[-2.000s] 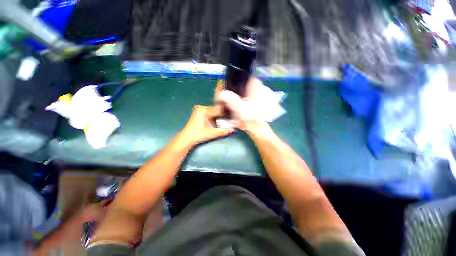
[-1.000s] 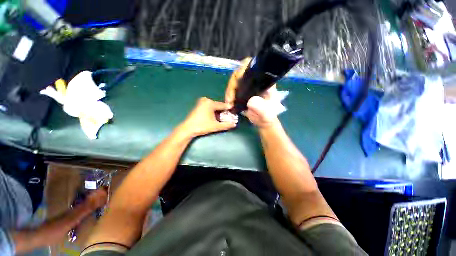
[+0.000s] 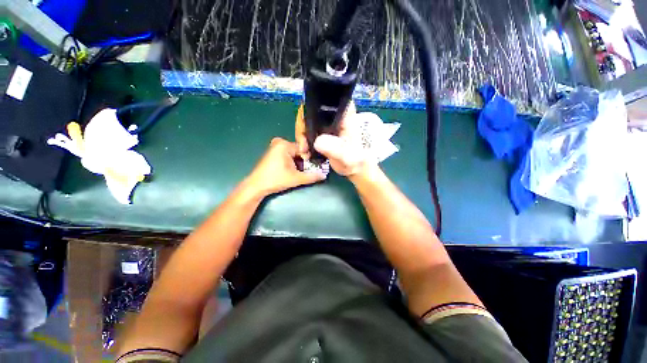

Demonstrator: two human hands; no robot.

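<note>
My right hand (image 3: 340,145) is closed around a thick black electric screwdriver (image 3: 329,92), held nearly upright with its nose down. My left hand (image 3: 282,169) holds a small white part (image 3: 313,166) between its fingers, right under the nose. The tip and most of the part are hidden by the fingers. A small clear bag (image 3: 383,138) with a heap of tiny silver-grey specks lies just right of my right hand, partly behind it. A thick black cord (image 3: 431,106) rises from the tool and hangs down to the right.
A white-and-yellow cloth (image 3: 110,152) lies left on the green bench (image 3: 213,184). A black box (image 3: 35,120) stands far left. A blue cloth (image 3: 502,131) and large clear bag (image 3: 574,152) lie right. A scratched black belt (image 3: 248,42) runs behind. A black tray (image 3: 592,319) is lower right.
The screwdriver has gone from leaning right to nearly upright, and its cord has swung left. The other person's arm at lower left has left the view. Both hands keep their hold.
</note>
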